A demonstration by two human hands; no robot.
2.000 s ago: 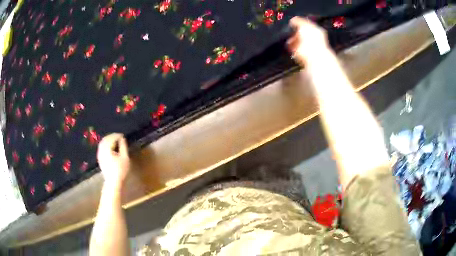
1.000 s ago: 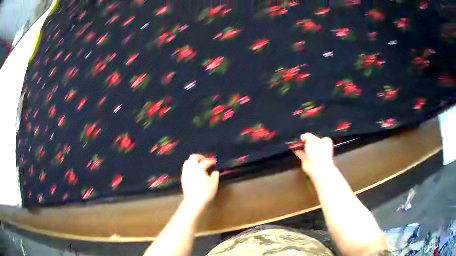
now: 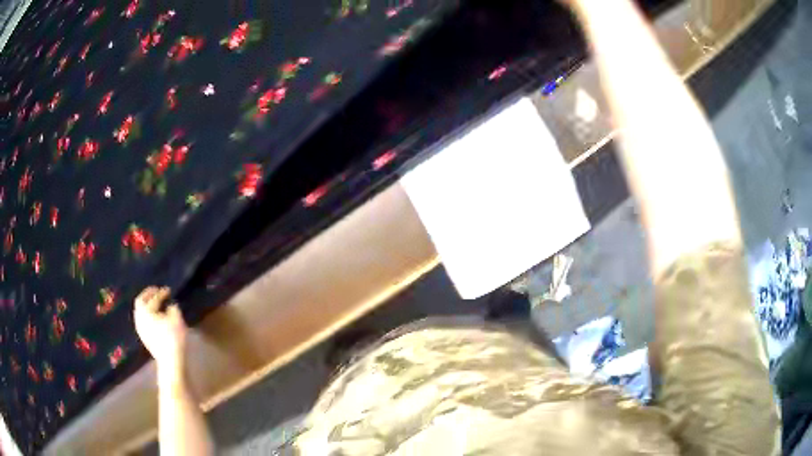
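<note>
The black printed fabric (image 3: 133,125) with small red flowers and green leaves covers the table, and its near edge runs along the brown table edge. A dark fold of it opens between my hands. My left hand (image 3: 160,322) is closed on the fabric edge at the lower left. My right arm reaches to the top of the picture; my right hand is cut off there, so its fingers are hidden. A white paper sheet (image 3: 497,200) lies on the table edge between my arms and overhangs it.
The worn brown table edge (image 3: 329,267) runs from lower left to upper right. A small blue object (image 3: 550,86) lies near the paper. Blue and white fabric scraps (image 3: 601,349) lie on the grey floor at the right.
My hands have moved far apart, left hand to the left and right hand up to the picture's top. The fabric edge between them is lifted. More of the white paper shows.
</note>
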